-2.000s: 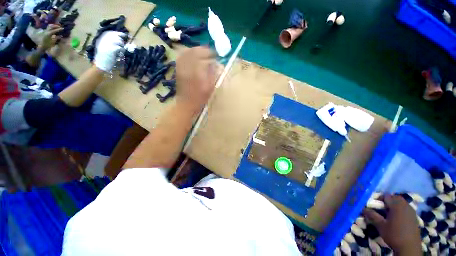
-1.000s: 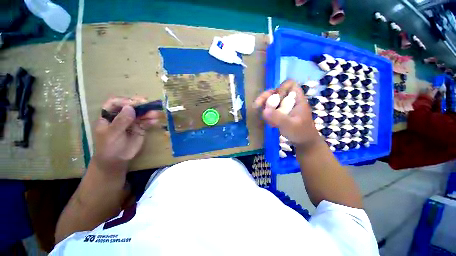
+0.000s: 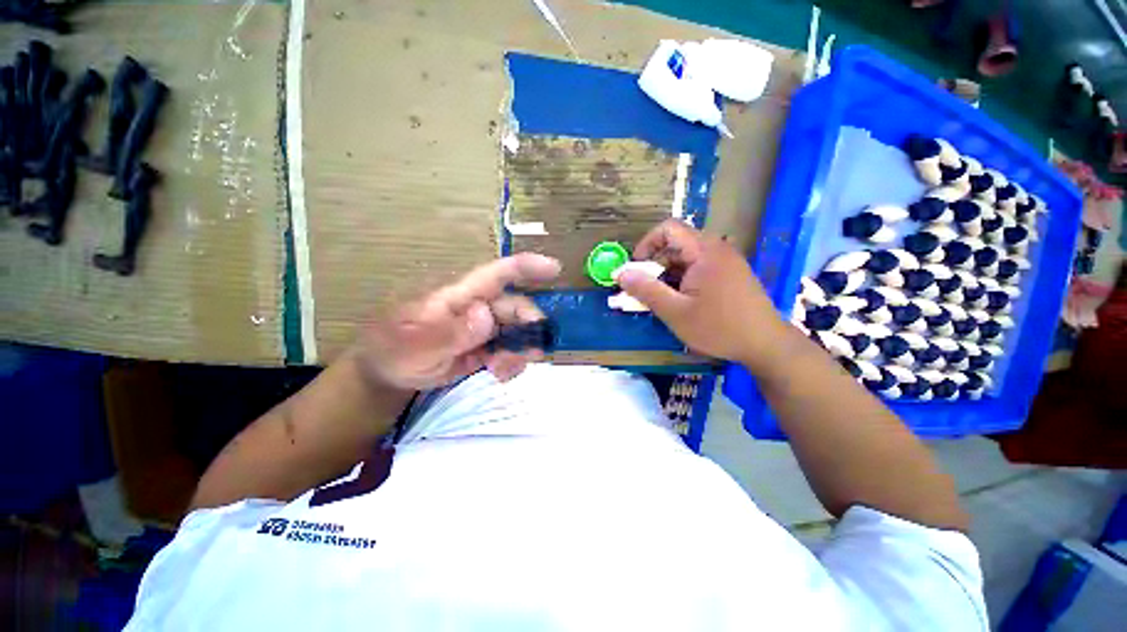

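Note:
My left hand (image 3: 445,327) holds a black leg part (image 3: 525,335) at its fingers, low over the front of the work pad; the hand is slightly blurred. My right hand (image 3: 704,284) holds a cream-and-black body piece (image 3: 637,286) between thumb and fingers, with its cream ends showing, right beside the green glue cap (image 3: 607,263). Its black section is hidden by the fingers. The green cap sits on the brown work pad (image 3: 581,185), which lies on a blue sheet (image 3: 544,99).
White glue bottles (image 3: 704,77) lie behind the pad. The blue parts tray (image 3: 803,173) at the right holds rows of cream-and-black pieces (image 3: 927,266) on a whitish liner. Black leg parts (image 3: 130,124) lie on the cardboard cover (image 3: 396,148) at the far left. The green belt runs behind.
The view has shifted. My right hand has moved from the tray's edge to the green cap with the cream-and-black piece. My left hand has come closer to the pad with the black part.

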